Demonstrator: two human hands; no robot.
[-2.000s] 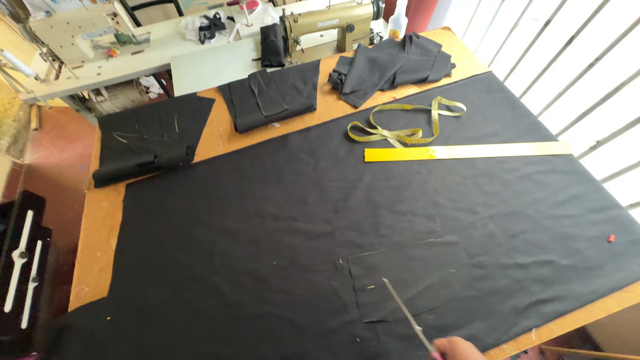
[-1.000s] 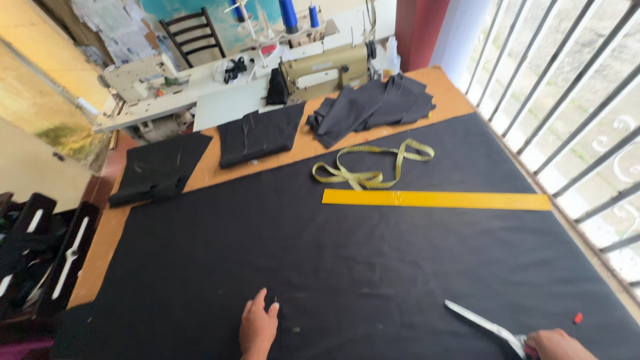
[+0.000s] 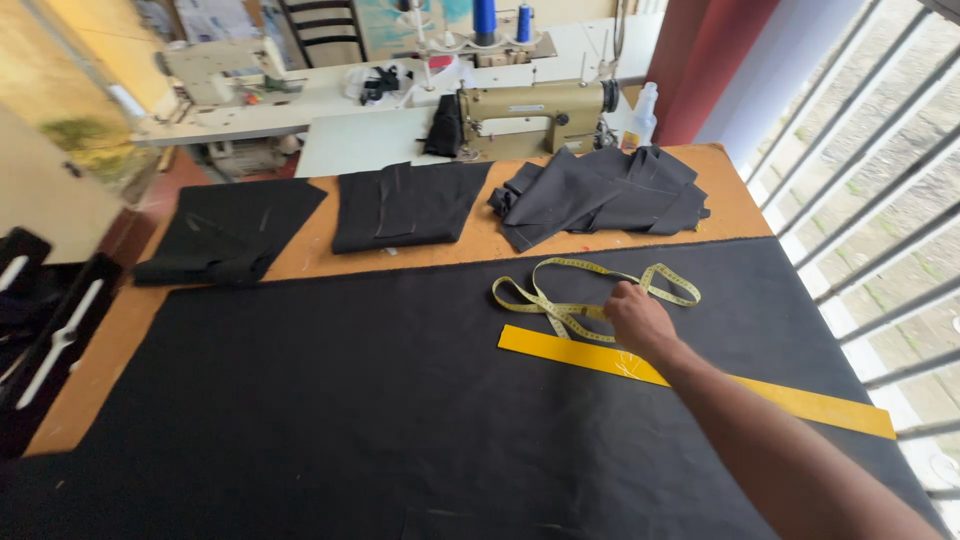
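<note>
My right hand [image 3: 636, 313] reaches in from the lower right, its fingers bunched at the yellow tape measure [image 3: 589, 264]; whether they grip it is hard to tell. The tape lies in loose loops on a wide black fabric [image 3: 360, 390]. Just below it and partly under my forearm is a flat yellow ruler [image 3: 555, 347], set at a slant, with white marks on it. My left hand is out of view, and so are the scissors. A faint outline shows on the fabric at the bottom edge.
Folded black fabric pieces [image 3: 409, 206] and a rumpled pile [image 3: 607, 191] lie along the wooden table's [image 3: 735, 202] far side. Behind stand an olive sewing machine [image 3: 536, 112], a paler machine [image 3: 217, 71] and a plastic bottle [image 3: 645, 112]. White window bars [image 3: 885, 217] run along the right.
My right hand, which held scissors at the lower right, has moved up to the tape. My left hand has left the view. The ruler now lies slanted.
</note>
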